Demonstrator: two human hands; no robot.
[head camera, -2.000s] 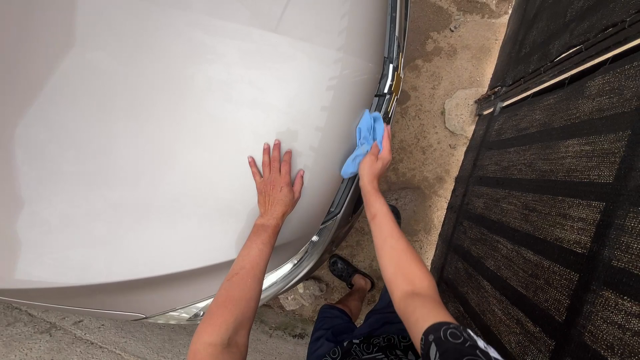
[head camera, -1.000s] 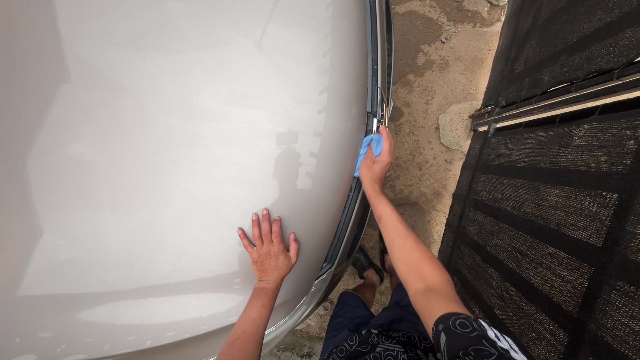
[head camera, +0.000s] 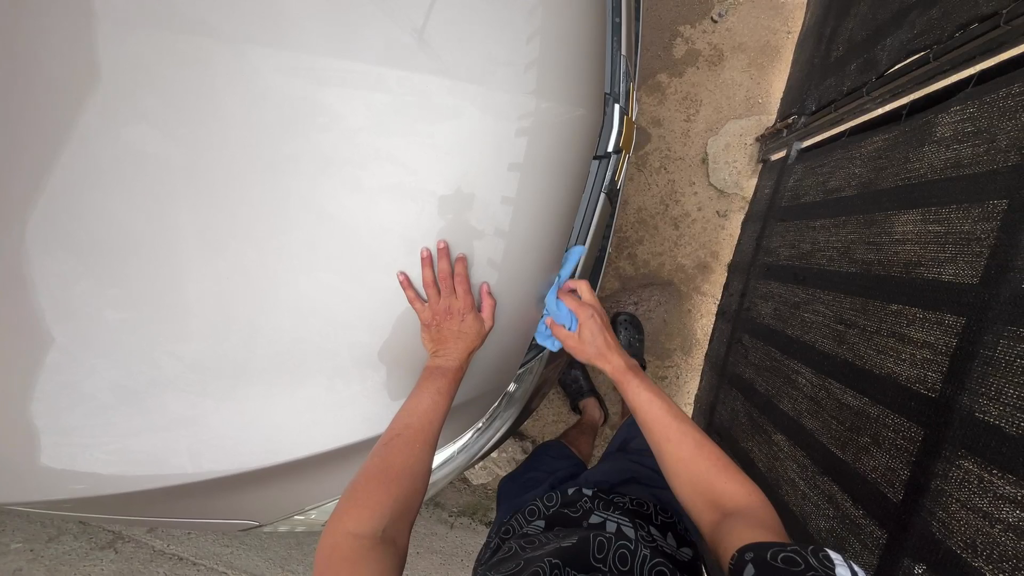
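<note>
My left hand (head camera: 450, 312) lies flat on the pale car hood (head camera: 240, 240), fingers spread, holding nothing. To its right, my right hand (head camera: 588, 324) pinches a crumpled blue cloth (head camera: 558, 308) against the hood's front edge, beside the dark and chrome grille trim (head camera: 596, 192). A gold-coloured piece (head camera: 627, 134) of the front emblem shows farther up the trim. Part of the cloth is hidden under my right fingers.
A headlight (head camera: 300, 516) and chrome strip curve round the car's lower corner. Stained concrete ground (head camera: 680, 200) runs between the car and a gate covered in black mesh (head camera: 872, 280). My feet, in black clogs (head camera: 580, 384), stand close to the bumper.
My right hand, with the blue cloth, has moved down along the hood's front edge, nearer my body. My left hand stays spread on the hood. The view has shifted somewhat.
</note>
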